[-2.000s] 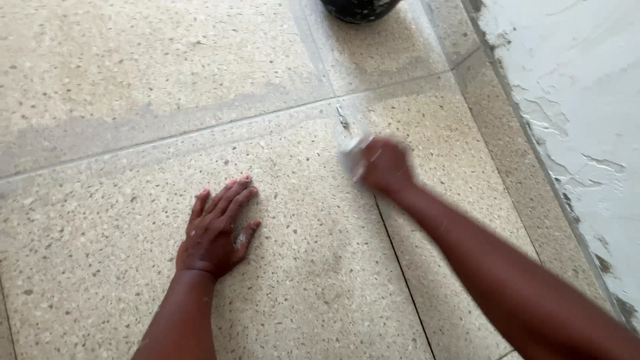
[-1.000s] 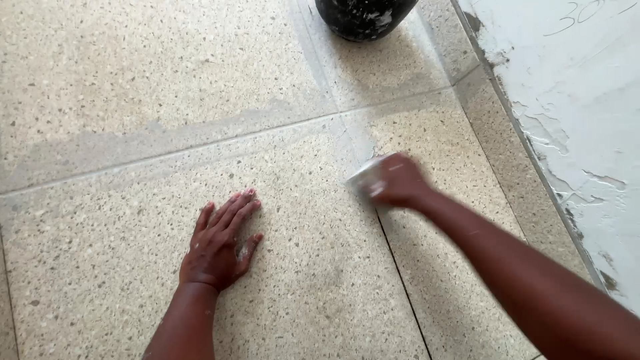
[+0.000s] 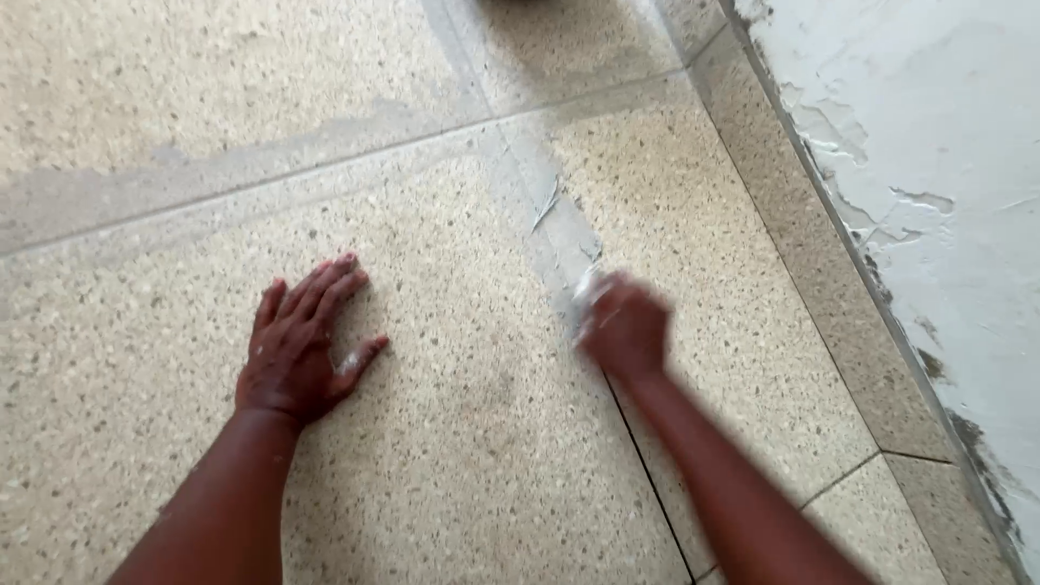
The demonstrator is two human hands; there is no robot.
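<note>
My left hand (image 3: 305, 345) rests palm down on a large speckled floor tile (image 3: 439, 431), its fingers spread and nothing in it. My right hand (image 3: 624, 325) is closed around a pale, blurred tool (image 3: 587, 292), whose exact kind cannot be told. It presses over the joint between two tiles. Beyond the hand, wet grey grout (image 3: 569, 236) is smeared along that joint, with a ragged edge and small ridges. On the near side of the hand the joint (image 3: 642, 455) shows as a narrow dark gap.
A grout-filled joint (image 3: 301, 169) with a grey film beside it crosses the floor farther off. The base of a dark object (image 3: 520, 2) shows at the top edge. Narrow border tiles (image 3: 821, 268) run along a rough white plastered wall (image 3: 934, 162) at the right.
More grey grout shows along the joint beyond my right hand, which has moved along it toward me. My left hand stays flat on the tile. The view has shifted, leaving little of the black container.
</note>
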